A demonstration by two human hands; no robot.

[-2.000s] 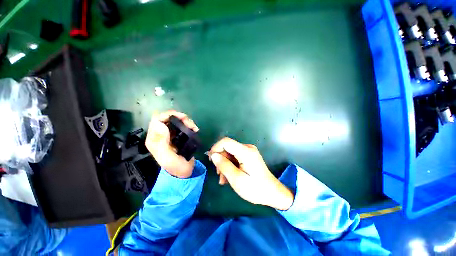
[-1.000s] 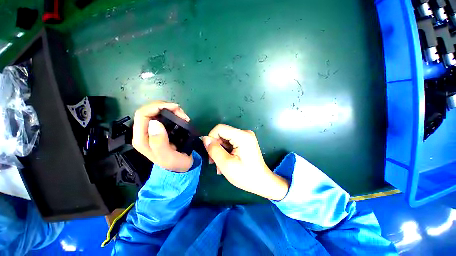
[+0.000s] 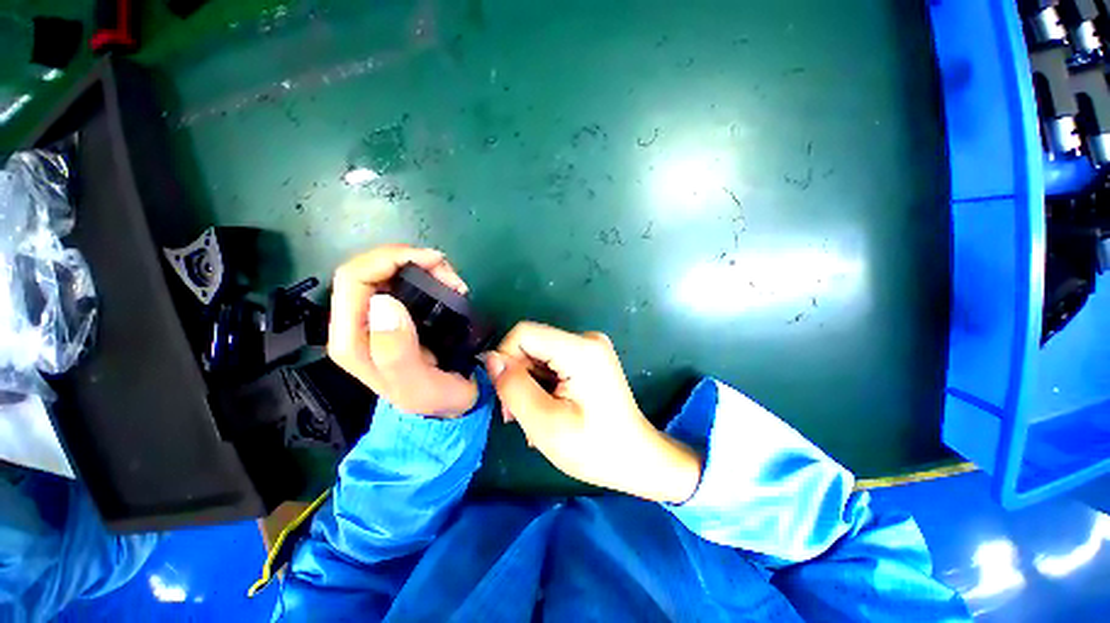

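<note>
A blocky black plastic part is held in my left hand, just left of centre above the green mat. The fingers wrap round its far side and the thumb lies on its near side. My right hand is at the part's lower right edge, thumb and forefinger pinched together. A tiny glint shows at those fingertips; whatever they pinch is too small and hidden to tell.
Loose black parts lie beside the black tray at left. A clear plastic bag is on the tray. A blue bin at right holds rows of black-grey parts. Dark specks dot the mat. A red-and-black unit is far left.
My right fingertips have moved from a small gap to the part's lower right edge. The part has tilted in my left hand. The view has shifted, so tray and bin sit differently.
</note>
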